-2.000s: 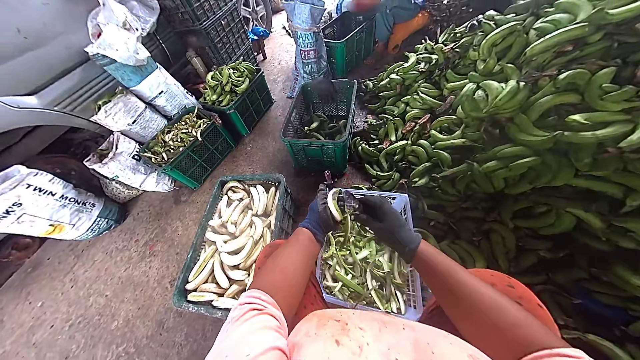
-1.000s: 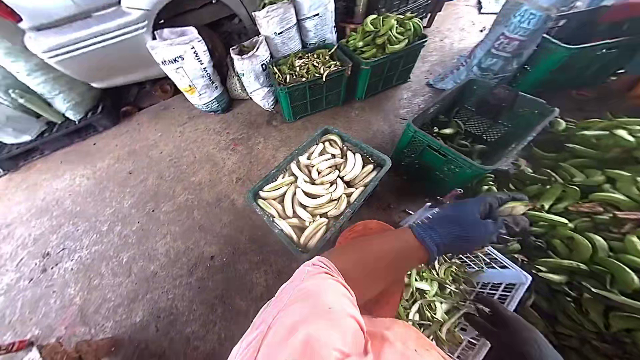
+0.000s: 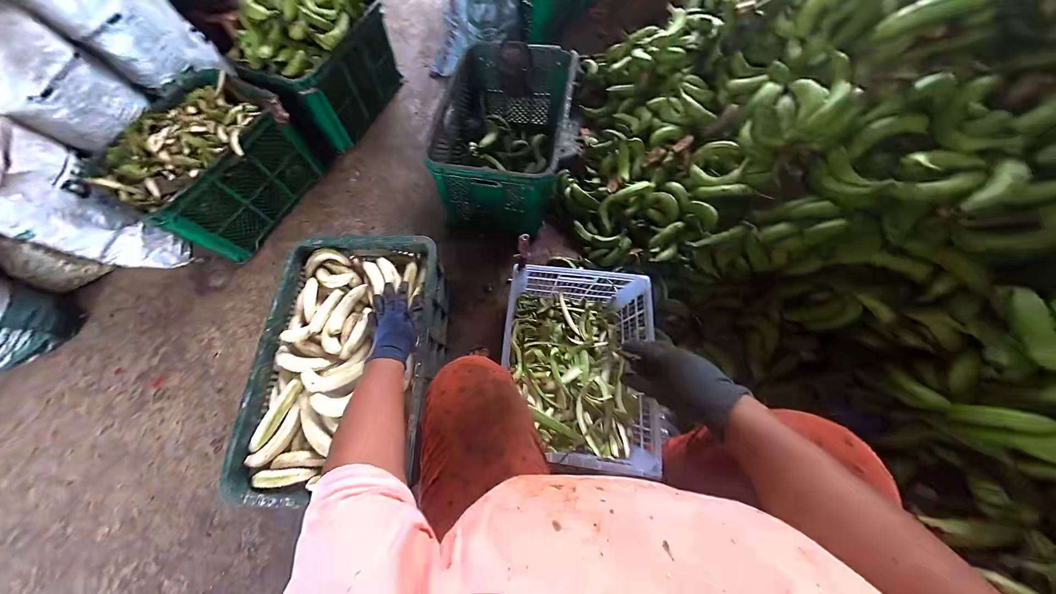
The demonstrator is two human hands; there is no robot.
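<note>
My left hand (image 3: 393, 327), in a blue glove, reaches over the peeled bananas (image 3: 330, 379) near the right side of a dark green crate (image 3: 268, 355). Its fingers touch or nearly touch the fruit; whether they grip a piece is unclear. My right hand (image 3: 689, 379), in a dark grey glove, is over the right rim of a pale plastic basket (image 3: 635, 289). Green peels (image 3: 569, 371) fill that basket between my knees. The right fingertips are dark and blurred, so anything in them cannot be made out.
A large heap of green bananas (image 3: 792, 165) lies on the right. Ahead stands a green crate (image 3: 495, 194) with a few dark green pieces inside. More green crates (image 3: 239, 190) and white sacks (image 3: 66, 74) stand at the upper left on the concrete floor (image 3: 132, 396).
My left hand was by the heap of green bananas with a banana; it is now over the peeled bananas in the left crate. The view has swung strongly between frames.
</note>
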